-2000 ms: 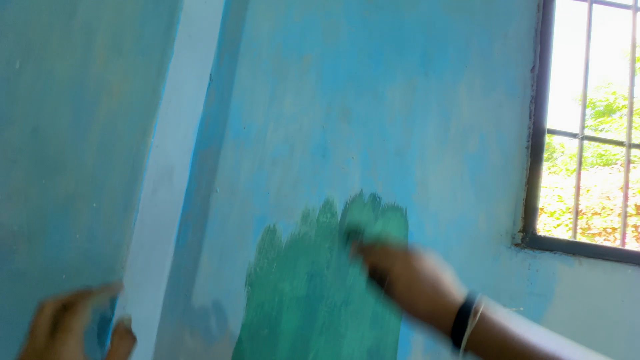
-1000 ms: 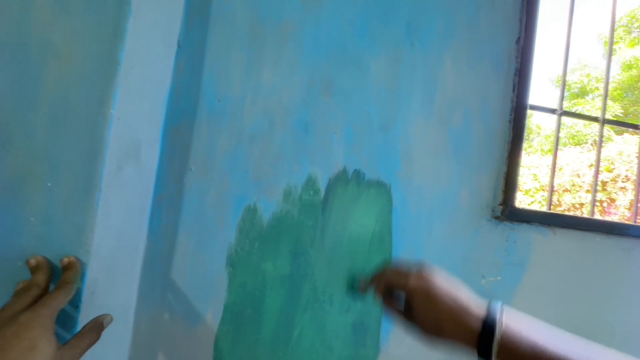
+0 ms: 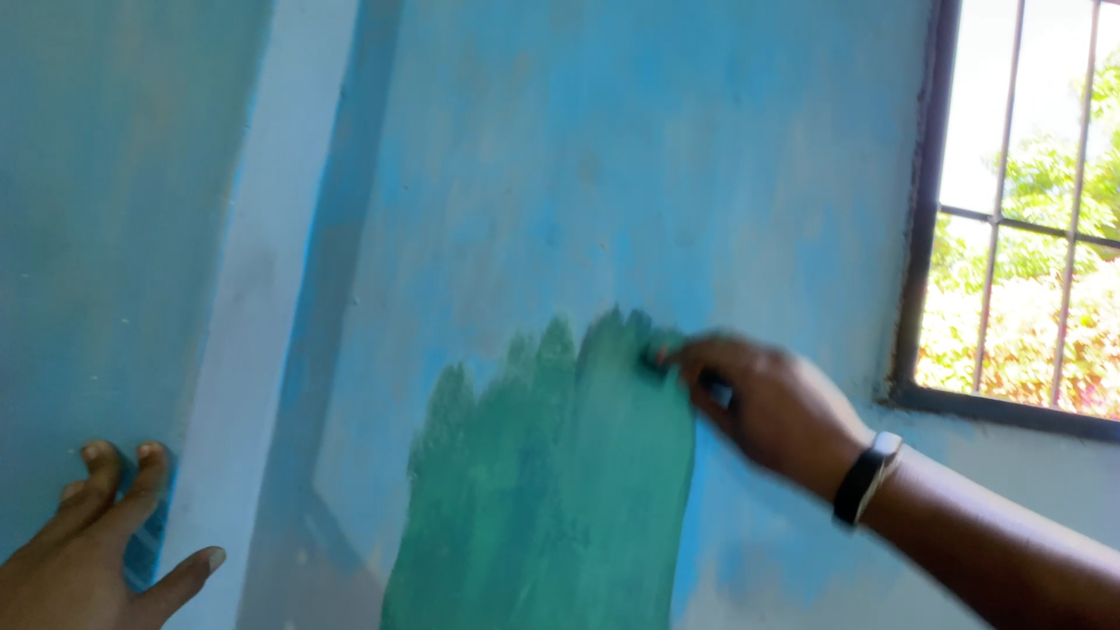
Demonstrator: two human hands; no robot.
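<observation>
My right hand [image 3: 770, 402], with a dark band on its wrist, grips a dark tool, apparently a paintbrush [image 3: 656, 357]; motion blur hides its exact shape. The tool's tip meets the upper right part of a wet-looking green paint patch [image 3: 551, 490] on the blue wall [image 3: 560, 157]. My left hand [image 3: 87, 542] is at the lower left, fingers spread, by the darker wall surface beside a pale vertical strip [image 3: 254, 262]. A small blue patterned thing [image 3: 144, 547] shows between its fingers and thumb; whether the hand holds it is unclear.
A window [image 3: 1015, 219] with a dark frame and metal bars is at the upper right, with foliage outside. The pale strip runs from top to bottom left of the green patch, with a shaded band along its right side.
My right hand has moved up from the middle of the green patch to near its top right edge. My left hand, blurred two seconds ago, now looks steady at the wall.
</observation>
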